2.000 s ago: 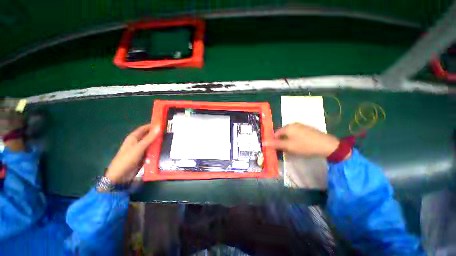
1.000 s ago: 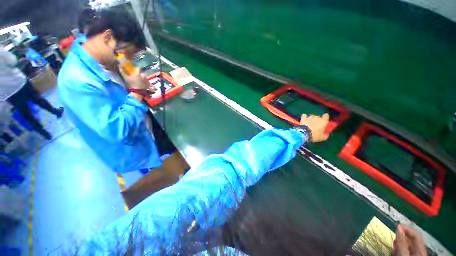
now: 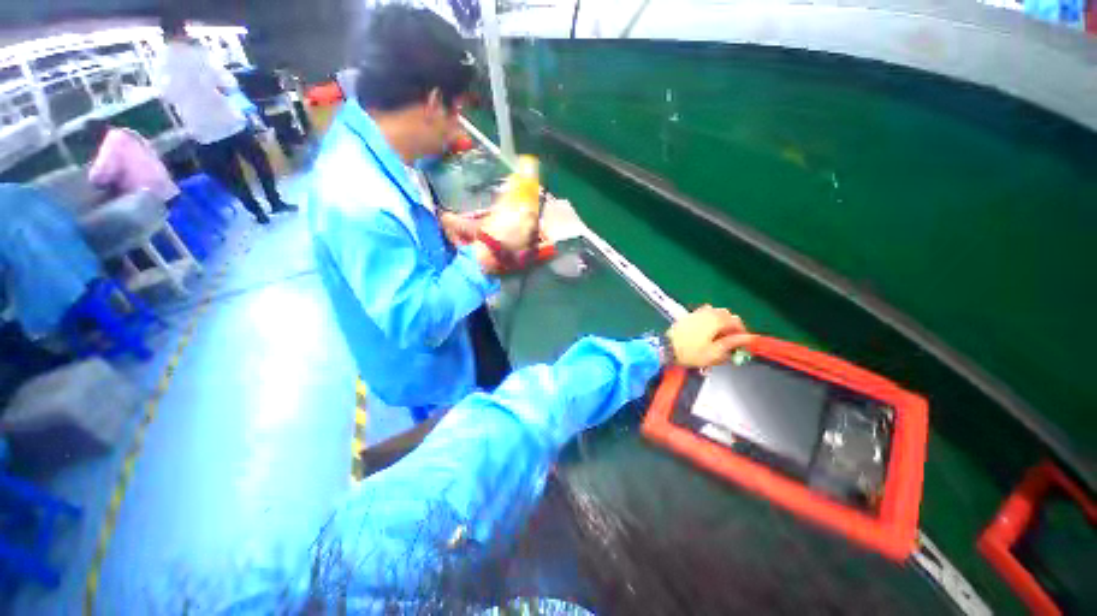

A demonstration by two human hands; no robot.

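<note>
A red frame holds an open tablet unit with a large flat silver battery pack on its left part. The frame lies tilted across the white rail, partly over the bench and partly over the conveyor. My left hand grips the frame's upper left corner, fingers over the rim. My right hand is not in view.
A second red frame is cut off at the lower right on the green conveyor. A neighbouring worker in a blue smock stands at the left, holding a yellow electric screwdriver. A chipped white rail edges the bench.
My left hand has moved from a frame on the conveyor to one holding a tablet with a silver battery, now across the rail. My right hand has left the view. The camera has shifted.
</note>
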